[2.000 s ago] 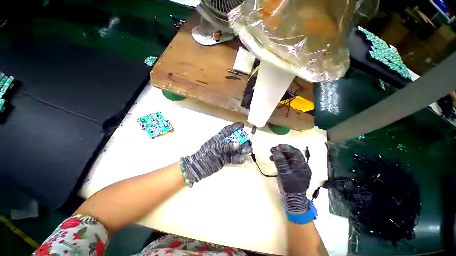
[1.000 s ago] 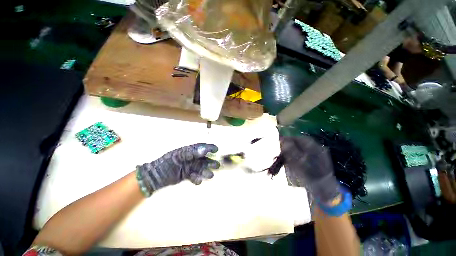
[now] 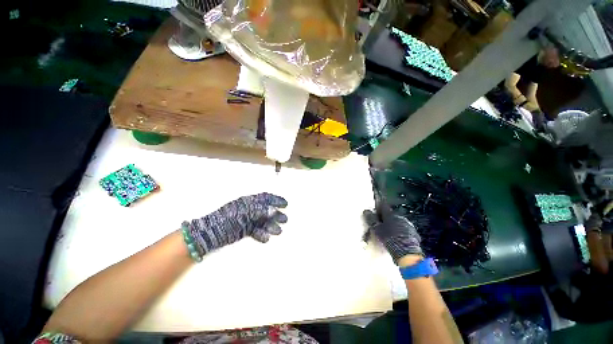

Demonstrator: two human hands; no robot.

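My left hand (image 3: 236, 220), in a grey-black knitted glove with a greenish cuff, rests over the middle of the white board (image 3: 289, 269). Its fingers are curled apart and hold nothing. My right hand (image 3: 394, 233), gloved with a blue band at the wrist, is at the board's right edge beside the black cable pile (image 3: 454, 218). Its fingers are bent; whether they hold a cable is not clear. A small group of green circuit boards (image 3: 128, 185) lies at the board's left. The white machine arm (image 3: 285, 121) points down, with a small dark tip (image 3: 277, 166) below it.
The wooden base (image 3: 181, 101) stands behind the white board, with a yellow item (image 3: 327, 127) on it. Clear plastic (image 3: 296, 40) wraps the machine's upper body. A grey post (image 3: 464, 87) slants at right. A black mat (image 3: 40, 161) lies at left. Another person's hands (image 3: 524, 94) show far right.
The cable and circuit board between my hands two seconds ago are gone from there. My right hand has moved right to the cable pile; my left hand has opened. The view has shifted right.
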